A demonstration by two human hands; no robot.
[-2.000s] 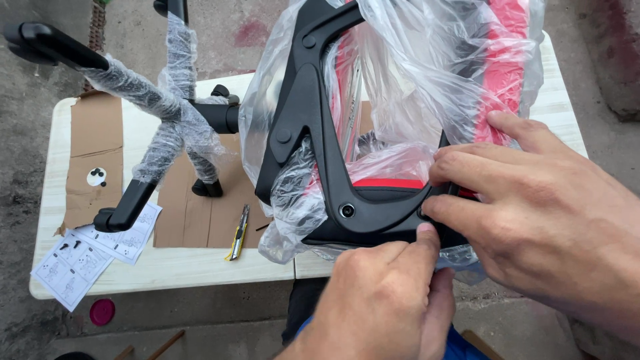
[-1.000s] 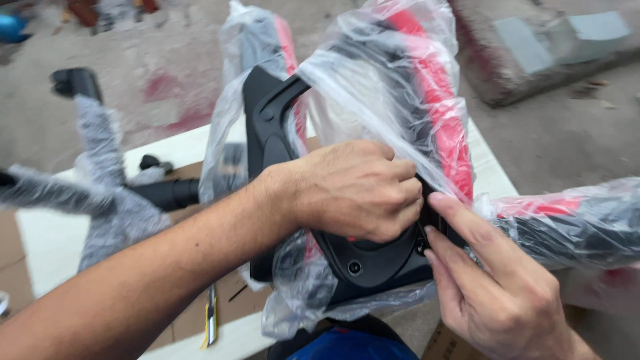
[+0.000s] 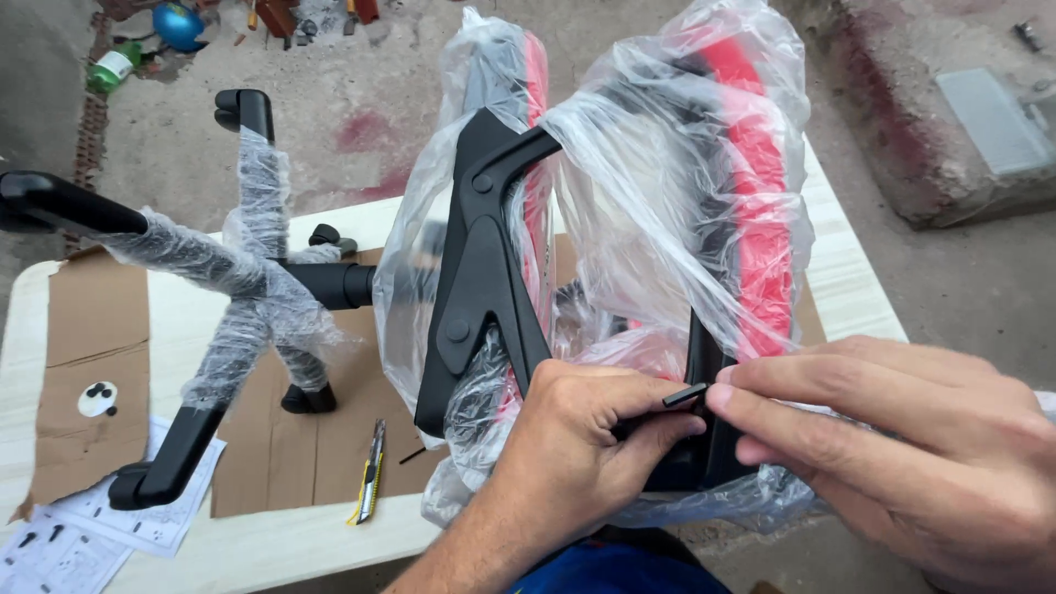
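My right hand [image 3: 874,445] has its thumb and finger pinched at one end of a short black rod, apparently a hex key [image 3: 685,396]. My left hand [image 3: 594,437] is bent beside it, thumb and index finger at the rod; whether it grips the rod is unclear. Both are at the lower corner of a black plastic armrest [image 3: 495,256] on an office chair lying on its side. Clear plastic film [image 3: 635,190] covers the chair's red-and-black padding [image 3: 763,239]. The armrest's lower end is largely hidden by my hands.
The five-star chair base [image 3: 264,280], wrapped in film, stands out at left. A yellow utility knife [image 3: 369,474] and a thin black rod [image 3: 412,454] lie near cardboard [image 3: 272,462] on the white table [image 3: 330,553]. Printed sheets [image 3: 62,553] are at the lower left.
My left hand has drawn back from across the armrest to its lower corner, and the black rod now shows between my hands. The view has shifted between frames.
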